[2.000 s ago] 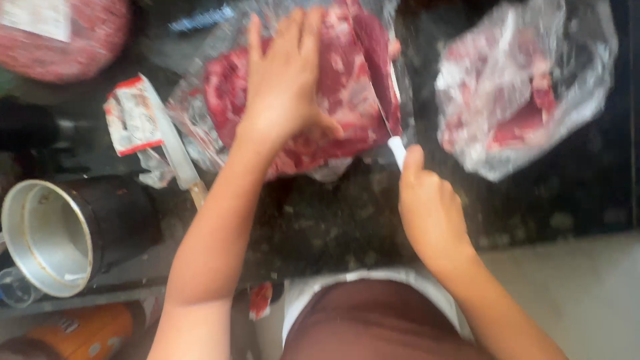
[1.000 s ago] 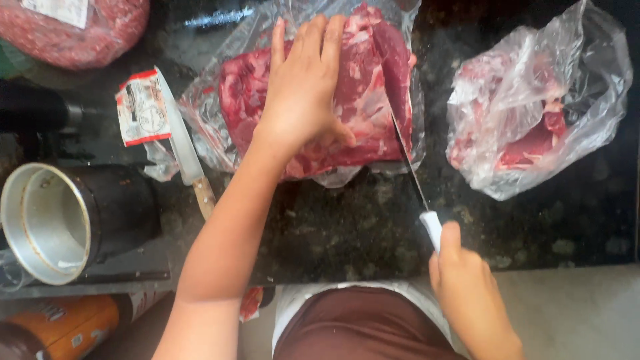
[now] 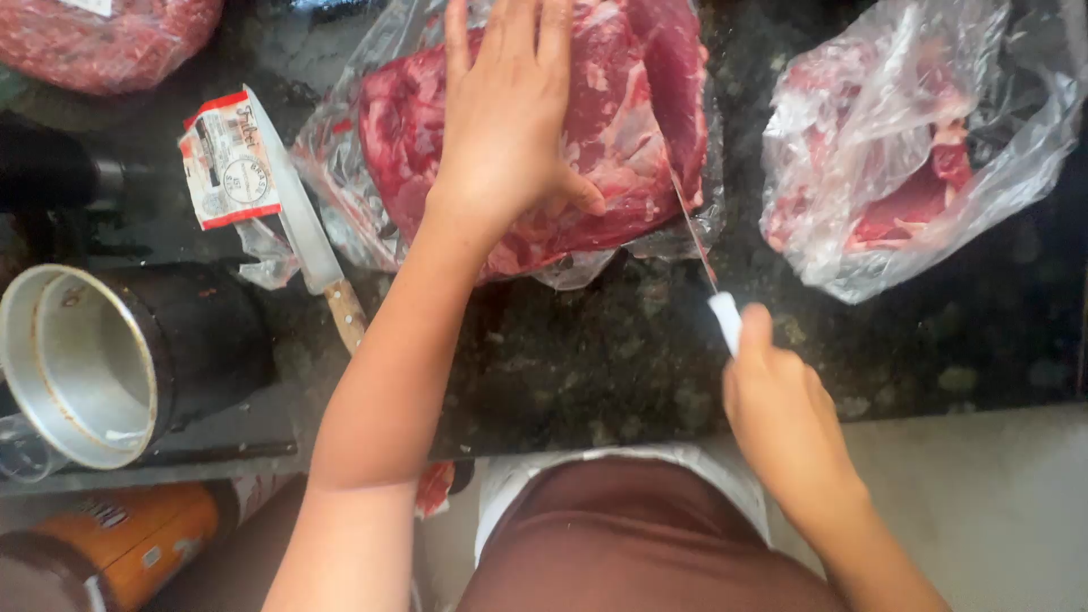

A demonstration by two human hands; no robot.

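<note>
A large slab of raw red meat [image 3: 620, 110] lies on an opened clear plastic bag [image 3: 340, 170] on a dark stone countertop. My left hand [image 3: 510, 119] presses flat on its top with the fingers spread and the thumb out to the right. My right hand [image 3: 782, 399] grips the white handle of a knife [image 3: 697, 238]. The blade runs up into a cut near the meat's right side, where a slice leans away from the main piece; the tip is hidden in the cut. A second knife with a wooden handle [image 3: 304, 225] lies left of the meat, beside my left forearm.
More raw meat in a clear plastic bag [image 3: 892, 170] lies at right. A packet of ground meat [image 3: 110, 38] is at the upper left. A torn printed label [image 3: 229, 161] touches the wooden-handled knife. A dark pot [image 3: 204, 348] lies near the counter's left front edge, its opening showing.
Two seconds ago the knife in my right hand was deeper in the cut; it then drew back towards me, showing more blade. My left hand has stayed pressed on the meat.
</note>
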